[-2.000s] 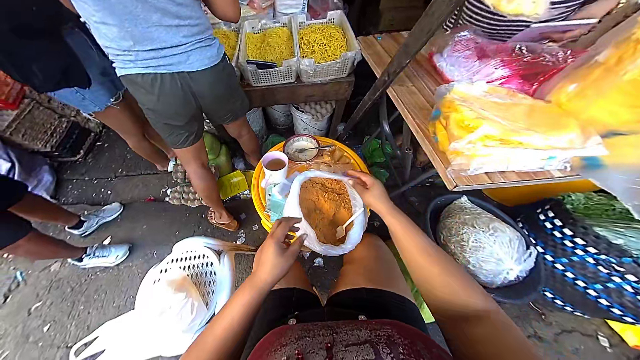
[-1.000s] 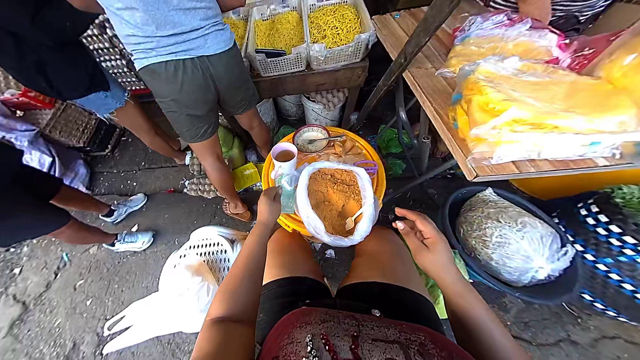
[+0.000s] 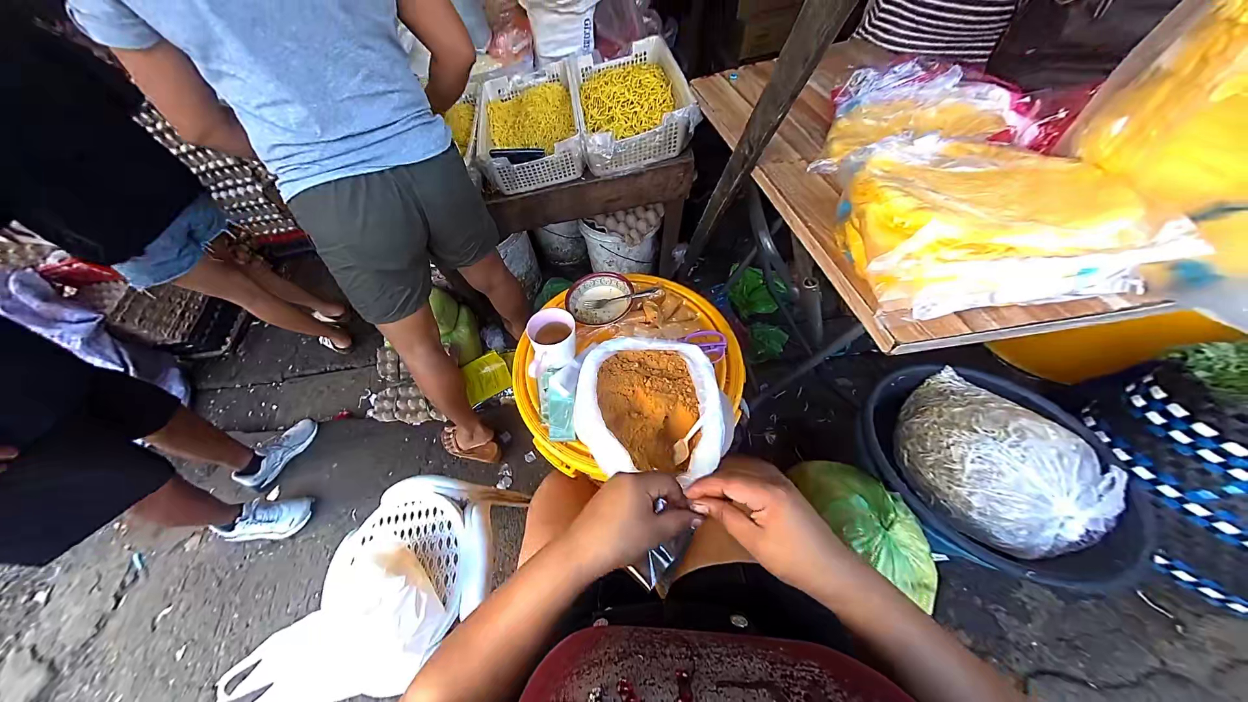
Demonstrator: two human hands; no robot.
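Just below an open white plastic bag (image 3: 717, 405) of orange-brown powder (image 3: 639, 400), both my hands meet over my lap. Between them, my left hand (image 3: 634, 522) and my right hand (image 3: 756, 512) pinch a small clear plastic bag (image 3: 663, 561). A spoon (image 3: 687, 444) rests in the powder. The powder bag lies on a yellow round tub (image 3: 736, 336). Around it there are a white cup with brown liquid (image 3: 552, 341), a bowl with a fork (image 3: 597, 298), small filled packets (image 3: 673, 314) and purple-handled scissors (image 3: 708, 343).
Crates of yellow noodles (image 3: 629, 102) stand ahead. Bagged yellow goods lie on a wooden table (image 3: 809, 200) at the right. A dark basin (image 3: 1102, 575) holds a full bag. A white plastic chair (image 3: 473, 556) is at the left, near a standing person (image 3: 380, 195).
My hands, apart a second ago, have come together below the powder bag. The small plastic bag now shows between them.
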